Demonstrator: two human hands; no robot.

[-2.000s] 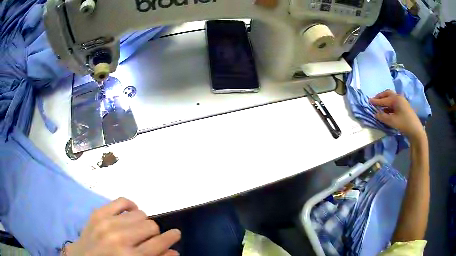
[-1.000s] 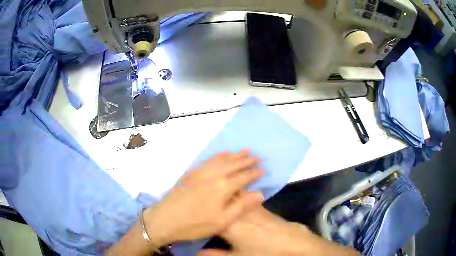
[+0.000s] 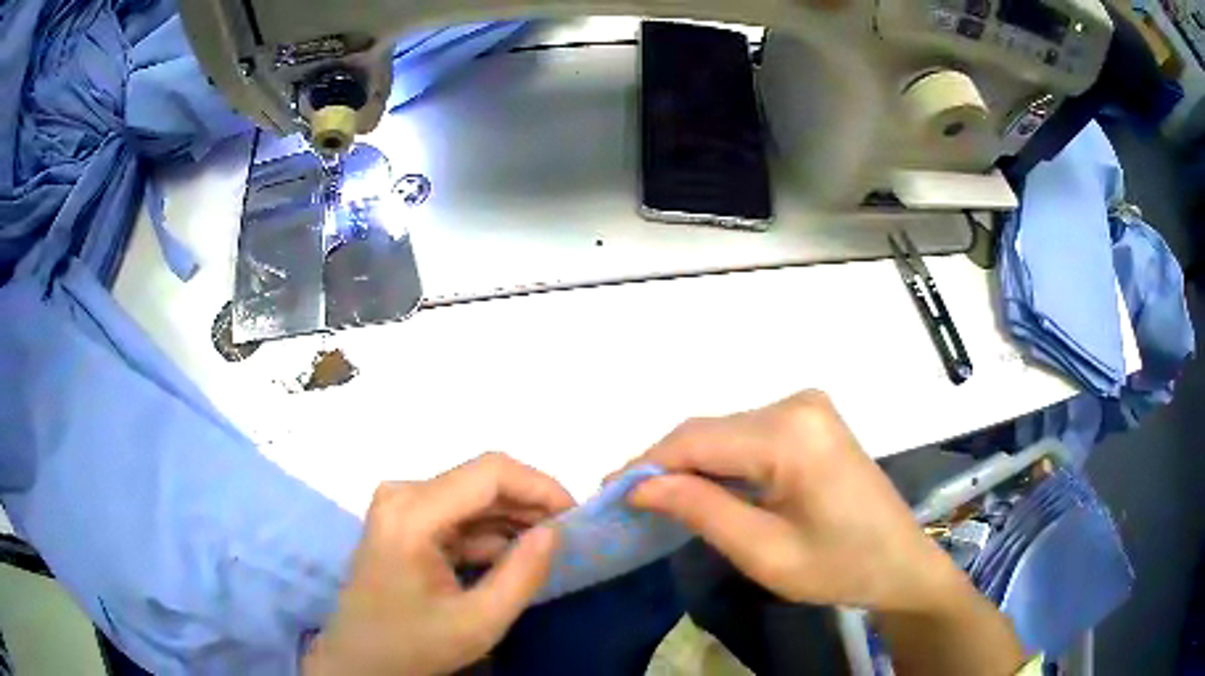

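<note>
A small light blue cut panel (image 3: 601, 544) is held at the table's near edge, its upper edge pinched between the fingertips of both hands. My left hand (image 3: 456, 561) grips its left end. My right hand (image 3: 780, 495) grips its right end, where the edge is folded over. The large garment body (image 3: 146, 449) lies bunched at the left and hangs over the near edge. No cloth lies under the lit needle (image 3: 332, 174); the shiny needle plate and slide plate (image 3: 327, 264) are bare.
A smartphone (image 3: 704, 126) lies on the machine bed. Thread snips (image 3: 933, 310) lie at the right of the table. Stacked blue cut pieces (image 3: 1068, 271) sit at the far right edge. A pale-rimmed basket (image 3: 985, 481) with blue pieces stands below the table at right.
A second ago the panel lay spread on the table under my overlapping hands. Now it is off the tabletop at the near edge, with my hands apart and pinching its upper edge.
</note>
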